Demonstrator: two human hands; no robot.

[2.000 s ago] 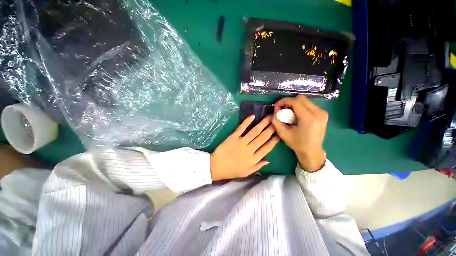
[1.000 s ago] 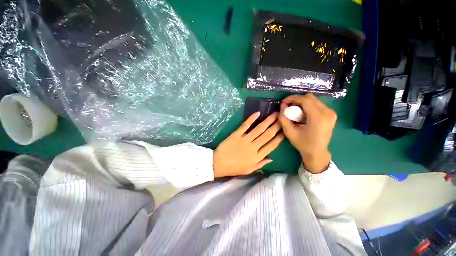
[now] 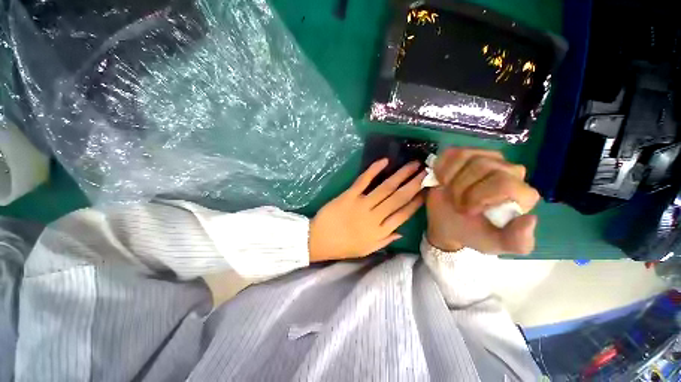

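A flat black phone housing [image 3: 382, 151] lies on the green bench, its lower part hidden under the fingers of my left hand [image 3: 367, 216]. My left hand is spread flat with fingers apart, resting on the housing. My right hand [image 3: 484, 200] is a fist around the white-handled tool [image 3: 503, 214], beside the housing's right edge. White parts of the tool show at both sides of the fist; its tip cannot be made out. The shallow black parts tray [image 3: 448, 110] lies above the housing, with gold-coloured specks [image 3: 508, 66] in it.
A large clear plastic bag [image 3: 224, 127] with dark contents lies at left. A white roll or tub [image 3: 21, 164] is cut off at the far left edge. A blue-edged bin [image 3: 558, 112] with black shells [image 3: 635, 134] stands at right. A dark strip [image 3: 340, 7] lies at the top.
My right hand has turned over, from a fingertip grip at the housing's upper right to a fist around the tool, lower and further right. My left hand stays spread. The whole view has shifted slightly.
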